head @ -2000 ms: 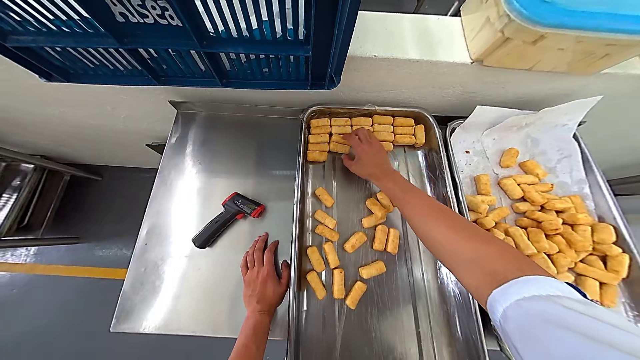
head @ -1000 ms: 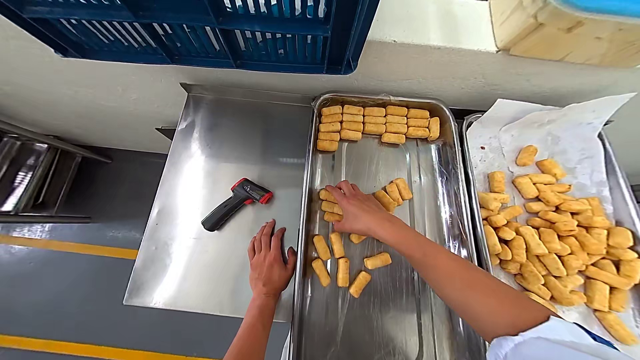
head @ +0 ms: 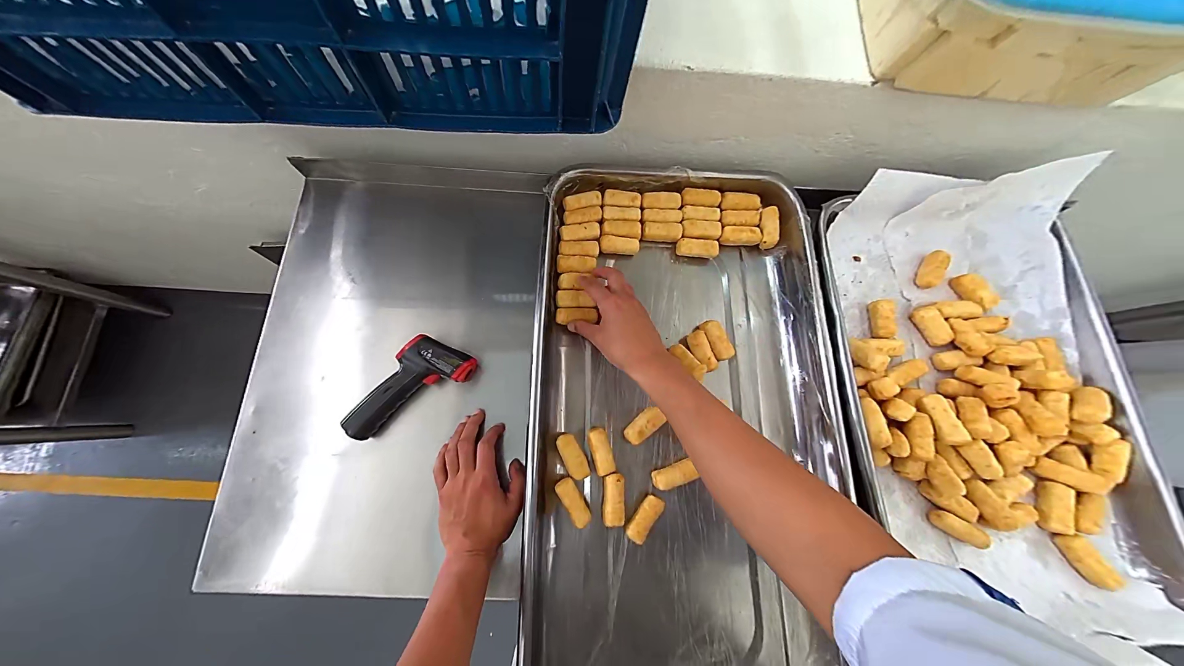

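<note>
My right hand [head: 622, 319] reaches into a long metal tray [head: 837, 416] lined with clear film. Its thumb and fingers close around small golden fried rolls [head: 575, 299] in the column along the tray's left wall. Neat rows of the same rolls [head: 661, 215] fill the far end. Loose rolls [head: 613, 499] lie scattered nearer me, some partly behind my right forearm. My left hand [head: 479, 490] rests flat, fingers apart, on the steel table [head: 370, 536] beside the tray, holding nothing. Just beyond it lies a black and red infrared thermometer gun [head: 398, 384].
A second metal tray [head: 1105, 342] on the right holds a heap of rolls [head: 999, 407] on white paper [head: 971, 203]. A blue plastic crate [head: 592, 92] stands at the back left, a tub with a blue lid [head: 1008, 55] at the back right. A metal rack [head: 55, 351] stands at far left.
My right hand has moved from the rows at the far end to the left wall, where a column of rolls now runs toward me. Fewer rolls lie loose. My left hand stays on the table.
</note>
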